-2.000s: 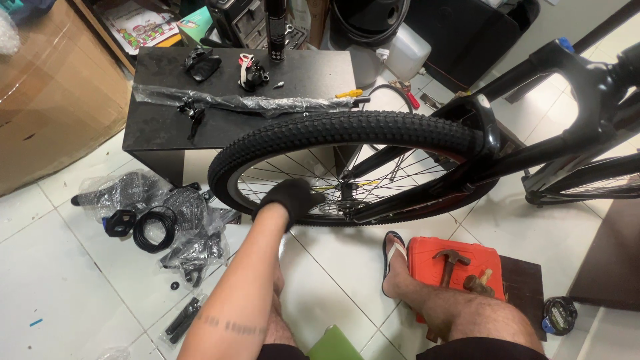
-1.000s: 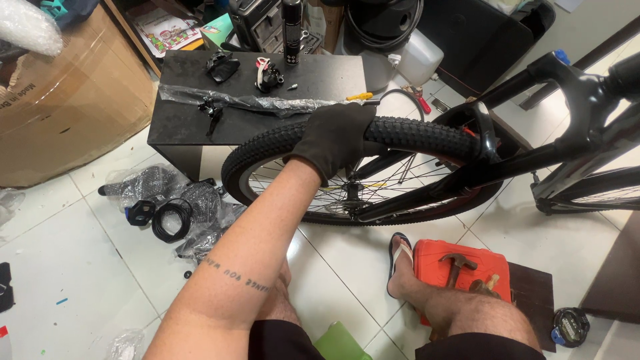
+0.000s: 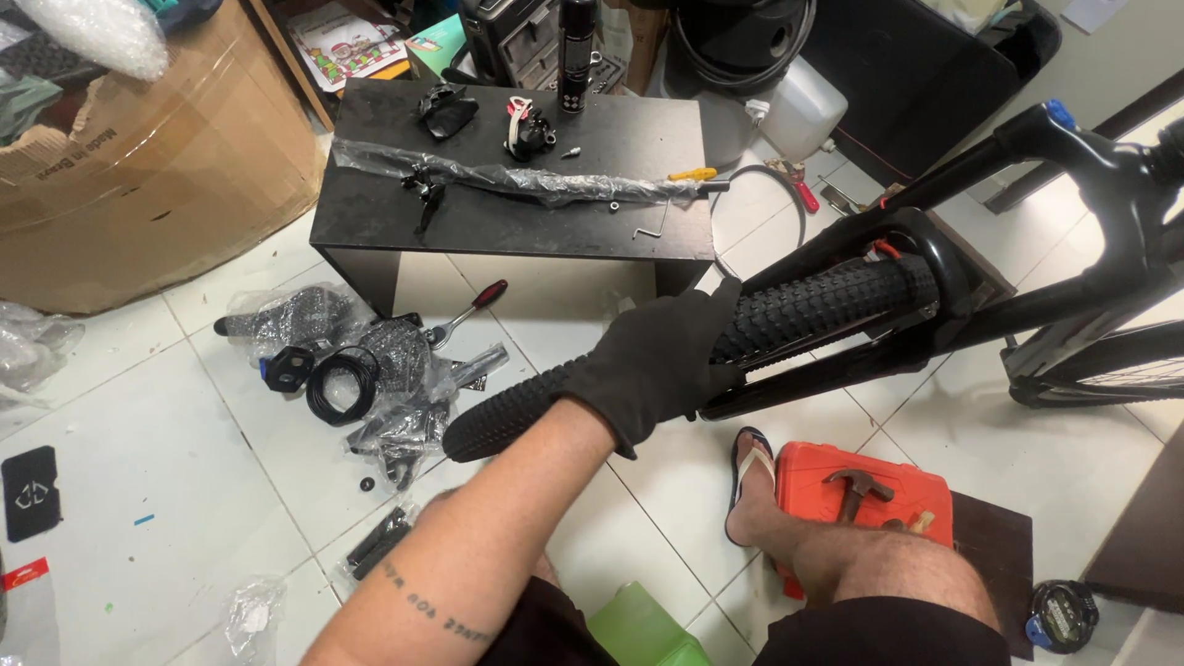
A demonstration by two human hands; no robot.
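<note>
One gloved hand is in view, on the arm that comes in from the bottom left; I take it as my left hand (image 3: 661, 361). Its black glove is wrapped over the knobby bicycle tire (image 3: 823, 301) near the middle of the view. The wheel stands nearly edge-on, with its right part between the legs of the black suspension fork (image 3: 1008, 314). The palm and some fingertips are hidden behind the tire. My right hand is not in view.
Behind stands a low black table (image 3: 555, 222) with plastic-wrapped tubing, an orange-handled tool and a hex key. Bagged parts, a cable coil (image 3: 342, 386) and a ratchet (image 3: 469, 313) lie on the floor at left. A hammer (image 3: 858, 490) rests on a red case (image 3: 805, 462).
The wheel has swung from a broad side view to nearly edge-on, with the gloved hand on its tire. Two seconds ago that hand was low at the spokes. The ratchet now shows.
</note>
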